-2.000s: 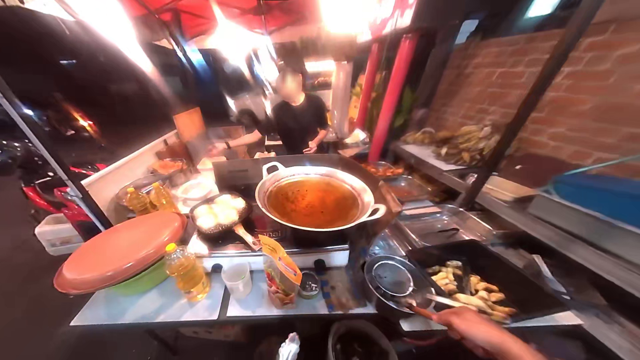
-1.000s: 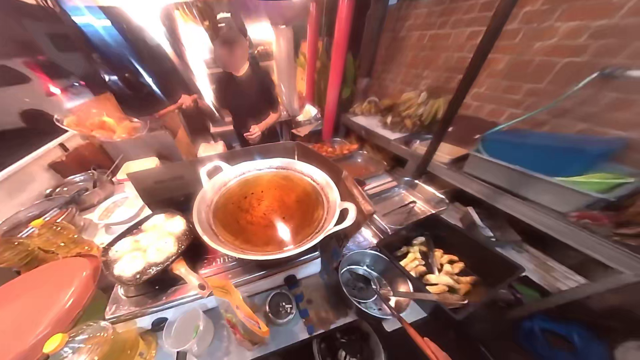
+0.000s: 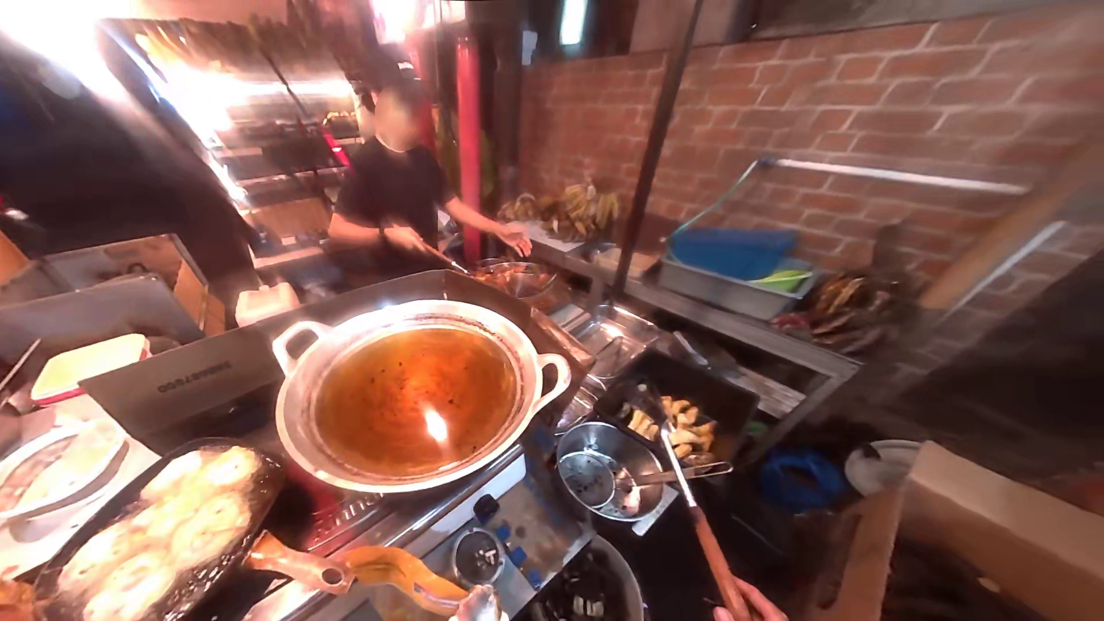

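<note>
My right hand (image 3: 752, 602) is at the bottom edge, closed around the wooden handle (image 3: 714, 552) of a metal-shafted utensil. The utensil's far end reaches into a black tray (image 3: 733, 401) holding browned fried pieces (image 3: 686, 427). Left of the shaft, a metal bowl (image 3: 573, 431) has another metal utensil lying across it. A large two-handled wok (image 3: 297, 423) holds orange-brown oil with dark specks. At the lower left, pale round pieces cook in a dark pan (image 3: 250, 509) with a wooden handle. My left hand is not seen; a blurred whitish thing (image 3: 479, 604) shows at the bottom edge.
Across the wok, a co-worker in a dark shirt holds a utensil over a bowl of food (image 3: 517, 278). Bananas (image 3: 582, 211) and a grey tub (image 3: 724, 289) are on the side shelf. A cardboard box (image 3: 992, 509) stands at lower right, near a black pot (image 3: 634, 578).
The utensil in my right hand has moved from over the metal bowl to the black tray. The co-worker's hands are now near the bowl of food. The view has turned right.
</note>
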